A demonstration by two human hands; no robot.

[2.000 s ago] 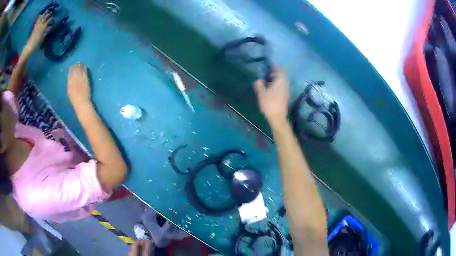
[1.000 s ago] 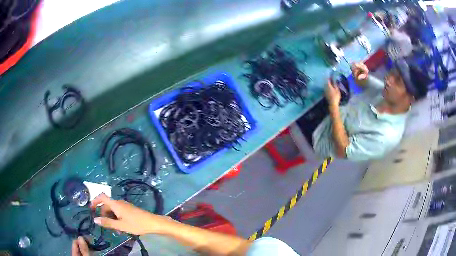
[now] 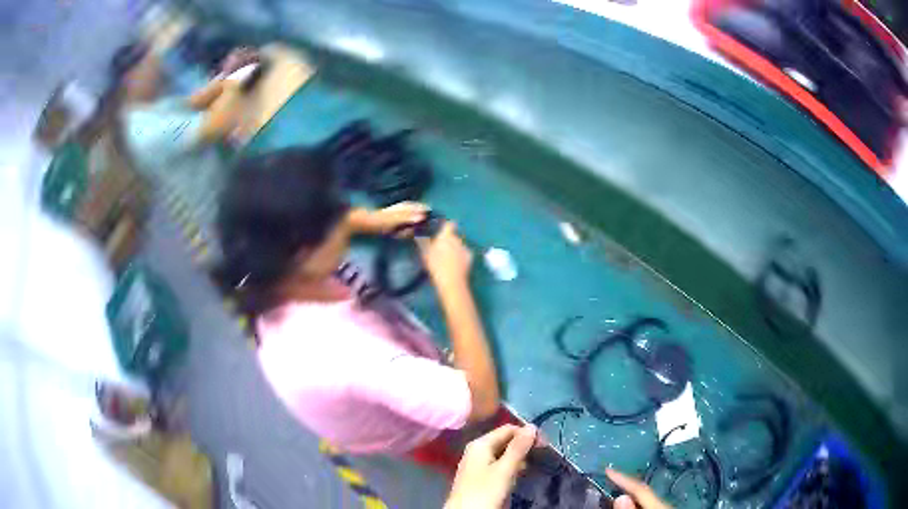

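My left hand (image 3: 493,465) is at the bottom edge, thumb and finger pinched at the end of a thin black arc (image 3: 560,410). My right hand (image 3: 635,489) is mostly cut off by the bottom edge; a fingertip shows, and I cannot tell whether it holds anything. A large black headband (image 3: 589,383) lies on the bench ahead, with a small arc at its end. A dark round disc (image 3: 669,364) overlaps its right side, beside a white paper slip (image 3: 679,418). More black arcs (image 3: 709,467) lie below the slip. The picture is blurred.
A person in pink (image 3: 363,373) works at the left with a dark part in hand. A white bottle (image 3: 501,263) stands on the bench. A blue tray (image 3: 831,477) is at lower right, near black headbands (image 3: 765,442). Black arcs (image 3: 792,288) lie on the belt.
The view has swung left, from the blue tray side to the pink-clad person. My left hand now pinches a thin arc; my right hand has drawn down towards the edge.
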